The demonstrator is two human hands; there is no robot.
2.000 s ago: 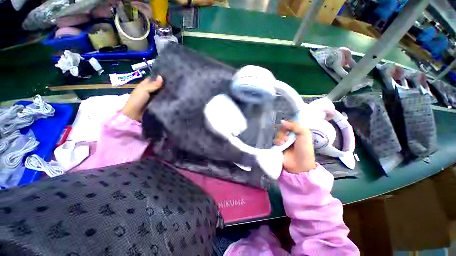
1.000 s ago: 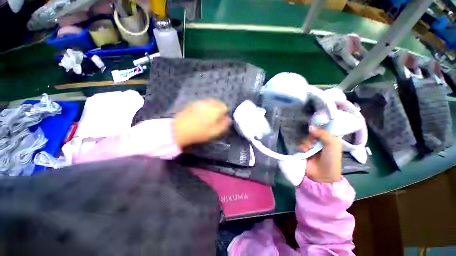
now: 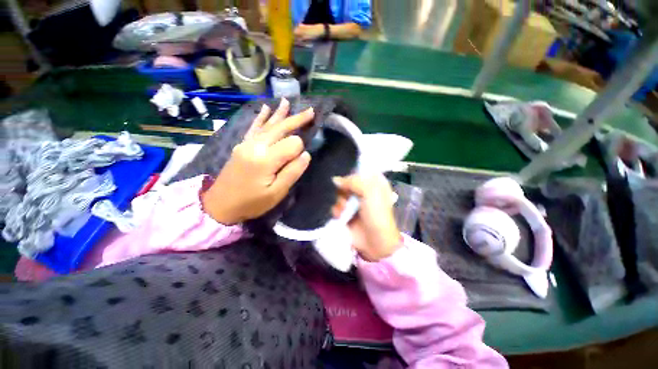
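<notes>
White cat-ear headphones (image 3: 333, 247) are held over the mat, with their ear cups partly hidden in a dark grey printed bag (image 3: 238, 137). My right hand (image 3: 369, 215) is shut on the white headband near one ear. My left hand (image 3: 261, 169) is at the bag beside the cups, some fingers stretched up and others bent against the bag; its exact grip is partly hidden. The pink mat (image 3: 353, 313) lies below. A second, pale pink cat-ear pair (image 3: 493, 230) lies on a flat dark bag (image 3: 447, 209) to the right.
A large dark printed bag (image 3: 159, 310) fills the lower left. A blue tray of cables (image 3: 148, 169) is at left. A tool tray (image 3: 169, 72) and bottle (image 3: 285, 84) stand behind. Bagged headphones (image 3: 534, 126) and slanting metal poles (image 3: 573, 119) are at right. A person's arms (image 3: 328, 31) show at the back.
The white headphones have moved left from beside the pink pair to the dark bag. The bag is now raised around the cups, with my left hand at it. The view has shifted.
</notes>
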